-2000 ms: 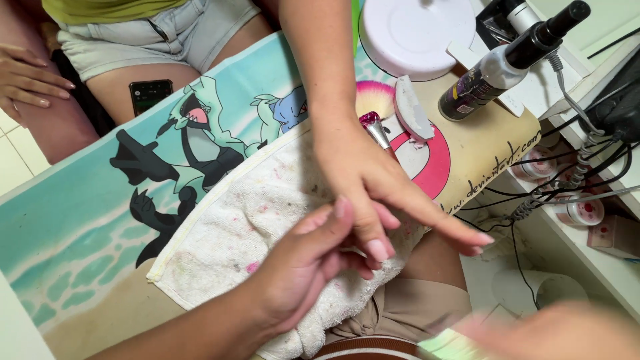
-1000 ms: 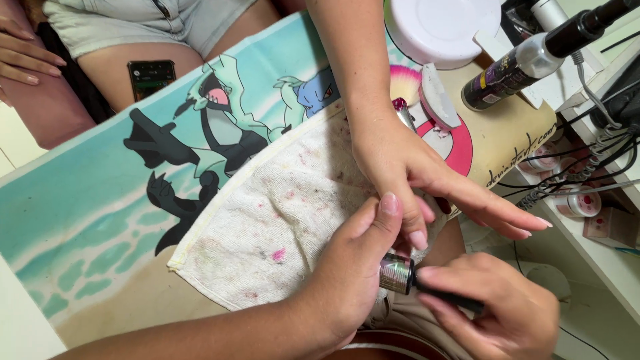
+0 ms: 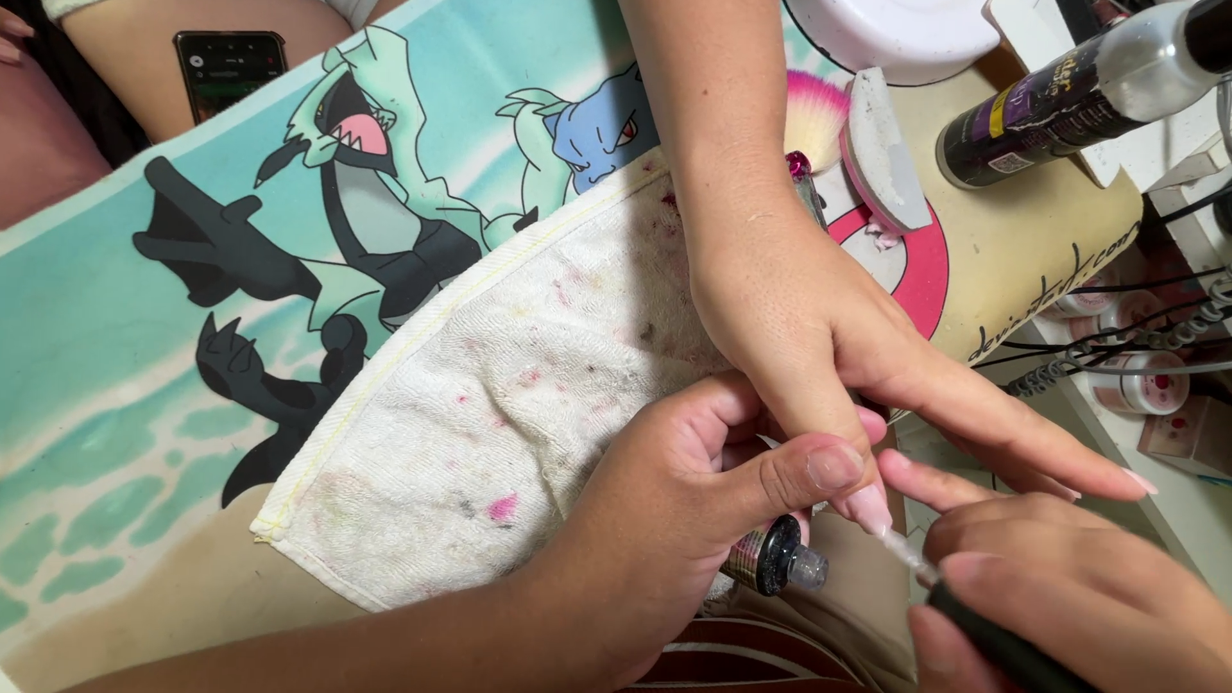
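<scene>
My left hand (image 3: 693, 481) grips the other person's thumb and also holds a small nail polish bottle (image 3: 770, 555), its neck uncovered and tilted to the right. In my right hand (image 3: 1068, 587) is the black cap (image 3: 1001, 640) with its brush (image 3: 910, 556), whose tip touches the thumbnail (image 3: 869, 508) of the other person. The other person's hand (image 3: 818, 308) reaches down from the top with its fingers spread to the right, above a stained white towel (image 3: 462, 414). My left fingers partly hide the bottle.
A printed mat (image 3: 96, 404) covers the table. A pink and white dust brush (image 3: 816, 120), a nail file block (image 3: 884, 149), a black-labelled bottle (image 3: 1068, 101) and a white round device (image 3: 895, 34) lie beyond the hand. Cables and small jars (image 3: 1141, 382) are at right; a phone (image 3: 231, 72) rests on a thigh.
The cap, at the polish bottle one second ago, is off it, and its brush is at the thumbnail. My right hand has moved right. The view is closer in.
</scene>
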